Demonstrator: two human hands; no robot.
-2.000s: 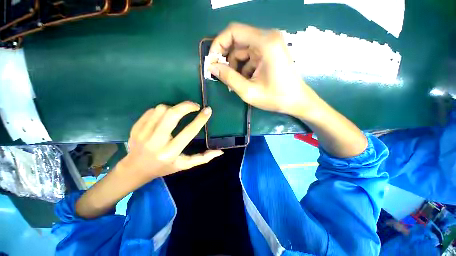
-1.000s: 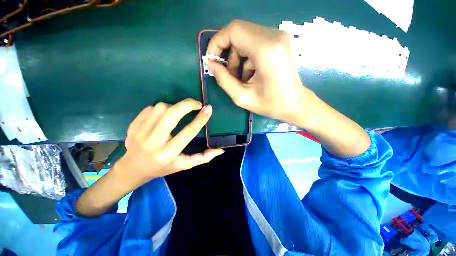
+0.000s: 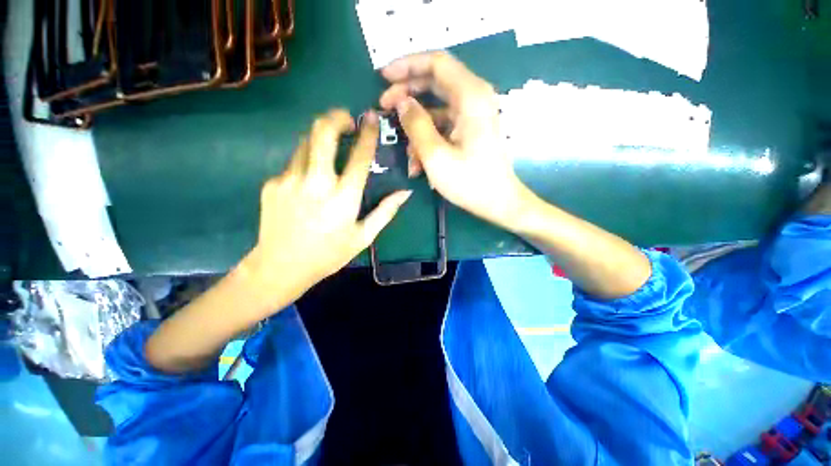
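A phone-sized frame [image 3: 410, 273] with a copper edge lies on the green bench in front of me, its near end at the bench edge. A small white die-cut piece [image 3: 389, 133] shows at its far end, between my hands. My left hand [image 3: 319, 196] lies over the frame's left side, fingers spread, fingertips at the far end. My right hand [image 3: 460, 136] is over the far right part, thumb and fingers bent close together. Its fingertips partly hide the far end. I cannot tell if it pinches anything.
Copper-edged frames [image 3: 150, 86] lean together at the far left. A white strip [image 3: 68, 182] runs beside them. White sticker sheets [image 3: 601, 123] lie at the right, with more [image 3: 437, 23] behind. A clear plastic bag [image 3: 73, 328] is below the bench edge. A neighbour's blue sleeve [image 3: 774, 291] is at the right.
My left hand has moved up along the frame to its far end. The white piece, earlier at my right fingertips, now shows uncovered on the frame. The view has shifted, showing more of the stack.
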